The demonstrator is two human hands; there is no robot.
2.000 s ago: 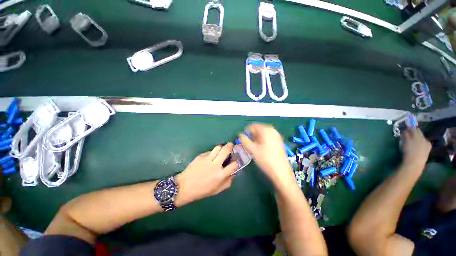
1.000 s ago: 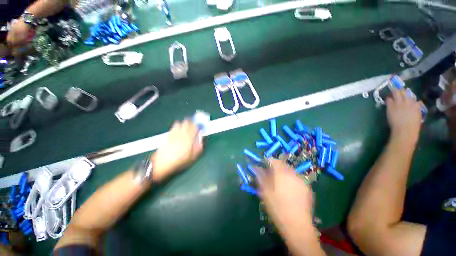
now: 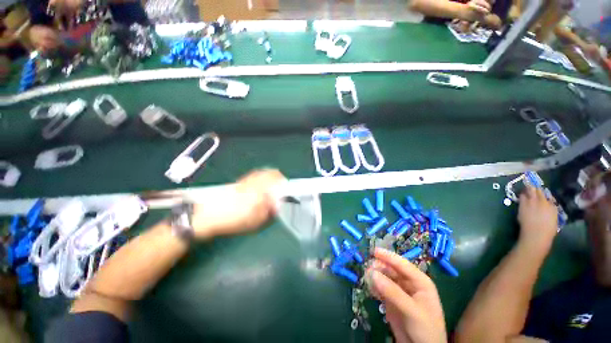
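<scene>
My left hand (image 3: 251, 201), blurred and with a metal watch at the wrist, is over the belt edge rail. It holds a white housing (image 3: 301, 216), also blurred, above the bench just in front of the rail. My right hand (image 3: 410, 298) is palm up at the near side of a heap of blue battery cells (image 3: 404, 216) mixed with circuit boards (image 3: 383, 242) and thin wires. Its thumb and fingertips are close together; whether they pinch a small part cannot be told. Three fitted housings (image 3: 344, 149) with blue ends lie side by side on the belt.
A pile of white housings (image 3: 87, 234) lies at the bench's left beside more blue cells (image 3: 23, 234). The pale rail (image 3: 395, 179) crosses in front. Single housings lie on the conveyor belt (image 3: 268, 151). Another person's hand (image 3: 538, 216) works at the right; people sit across.
The blue-ended housings on the belt have gone from two to three. My left hand now holds a pale housing near the rail. My right hand has turned palm up. The view has shifted.
</scene>
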